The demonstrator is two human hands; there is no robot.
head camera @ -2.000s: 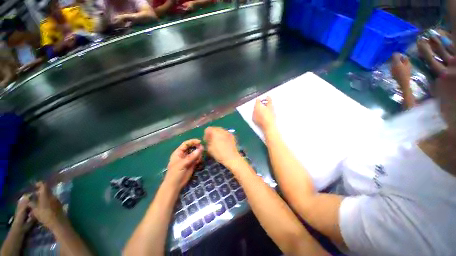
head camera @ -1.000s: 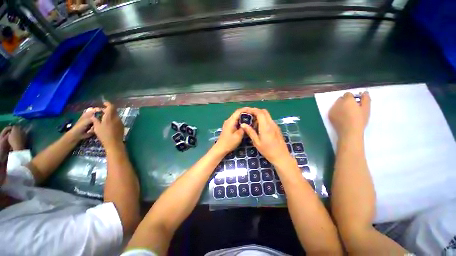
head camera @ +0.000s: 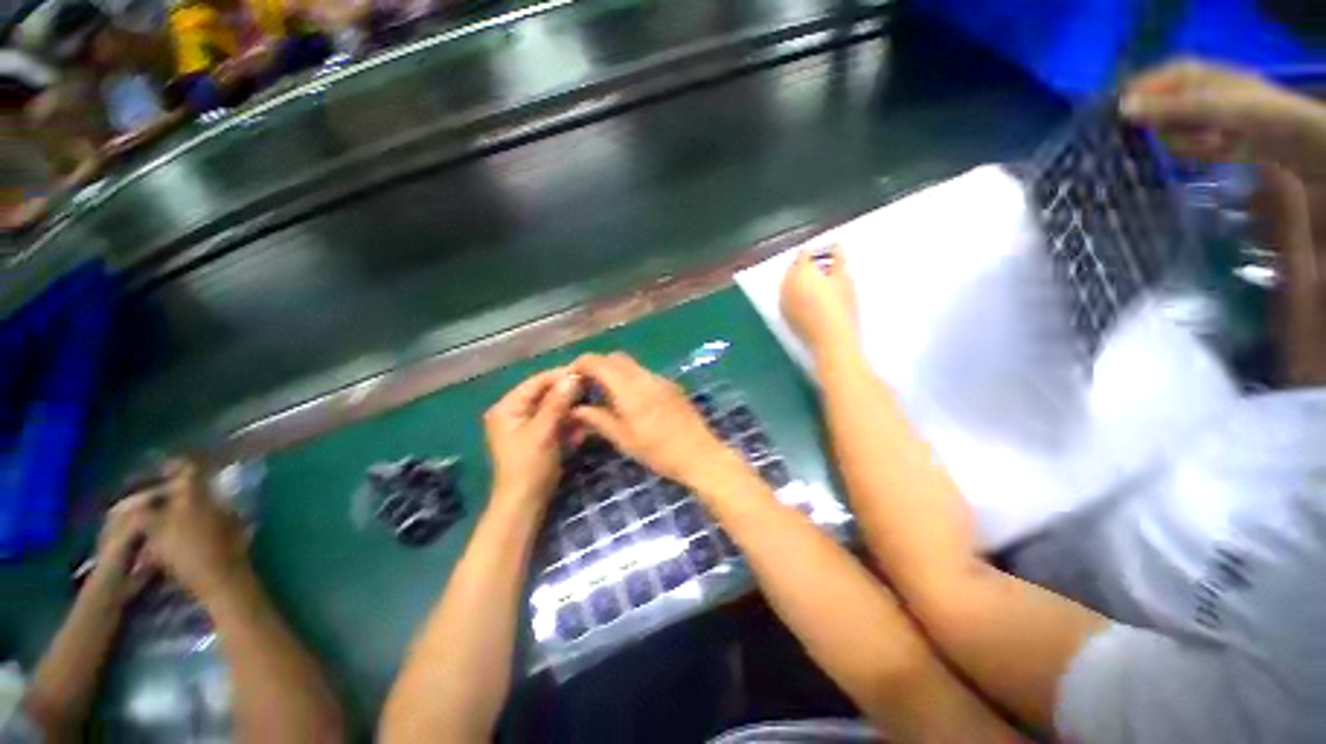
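My left hand [head camera: 527, 436] and my right hand [head camera: 644, 417] meet over the far left part of the clear carrier sheet. They pinch a small dark unit [head camera: 591, 393] between them, mostly hidden by the fingers and blurred. The carrier sheet [head camera: 628, 593] lies on the green bench in front of me, with black squares in rows and a bright glare across its near part. A small pile of dark square units [head camera: 416, 499] lies on the bench to the left of my left hand.
A white sheet [head camera: 931, 262] lies to the right, with a neighbour's fist [head camera: 819, 301] over it. Another hand [head camera: 1214, 109] holds up a sheet of black squares [head camera: 1098, 218]. A neighbour's hands [head camera: 167, 538] work at left. The conveyor [head camera: 582, 204] runs beyond; blue bins [head camera: 51, 407] stand at both sides.
The view has swung to the right and tilted. A hand at the right now holds up a sheet of black squares. My hands stay together with the unit between them.
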